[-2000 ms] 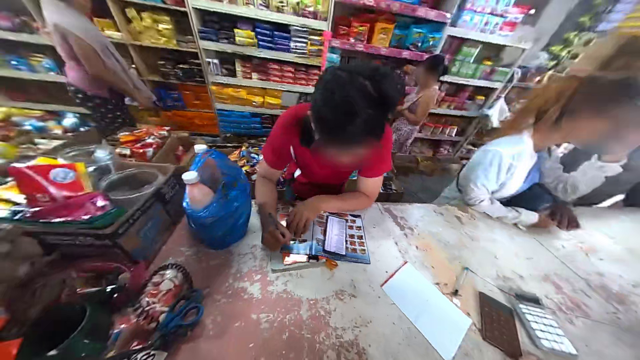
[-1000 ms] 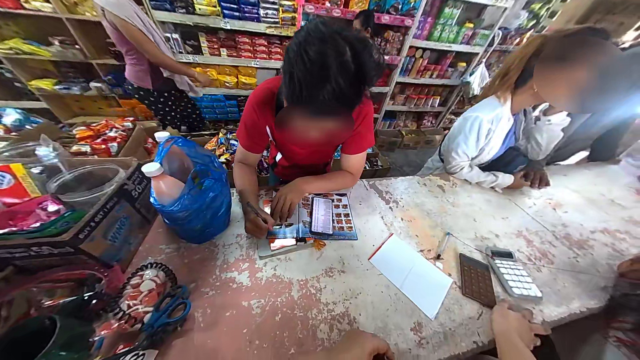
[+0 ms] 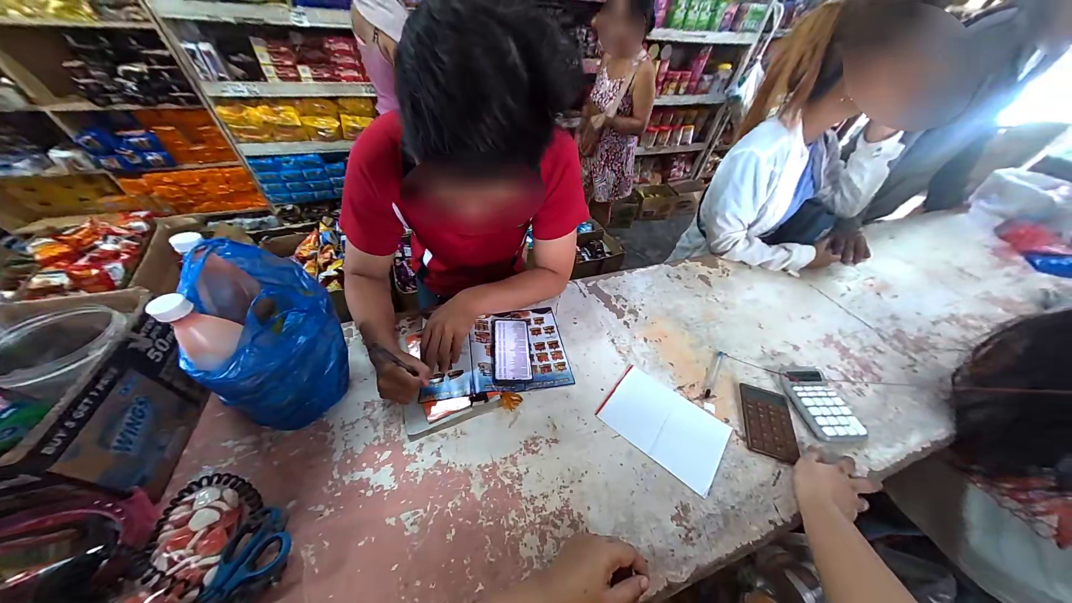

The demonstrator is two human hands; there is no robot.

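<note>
My left hand (image 3: 596,569) rests at the counter's near edge at the bottom centre, fingers curled, with nothing seen in it. My right hand (image 3: 829,484) lies at the edge further right, fingers spread and empty, just below a brown rectangular object with a grid pattern (image 3: 768,423). Beside that object is a white and grey calculator (image 3: 827,408). A white sheet or notepad with a red edge (image 3: 666,429) lies between my hands, further in; a pen (image 3: 713,374) is beyond it. Across the counter, a person in a red shirt (image 3: 465,222) writes over an open printed booklet (image 3: 544,347) bearing a phone (image 3: 512,349).
On the left of the worn counter (image 3: 469,494) stand a blue plastic bag with bottles (image 3: 289,335) and a cardboard box (image 3: 126,419); blue-handled scissors (image 3: 251,557) are nearer. A person in white (image 3: 758,201) leans on the counter. Another person's dark-haired head (image 3: 1017,394) is at right.
Both my hands, out of view two seconds ago, are now in view at the near edge. The red-shirted person remains bent over the booklet. The view has shifted.
</note>
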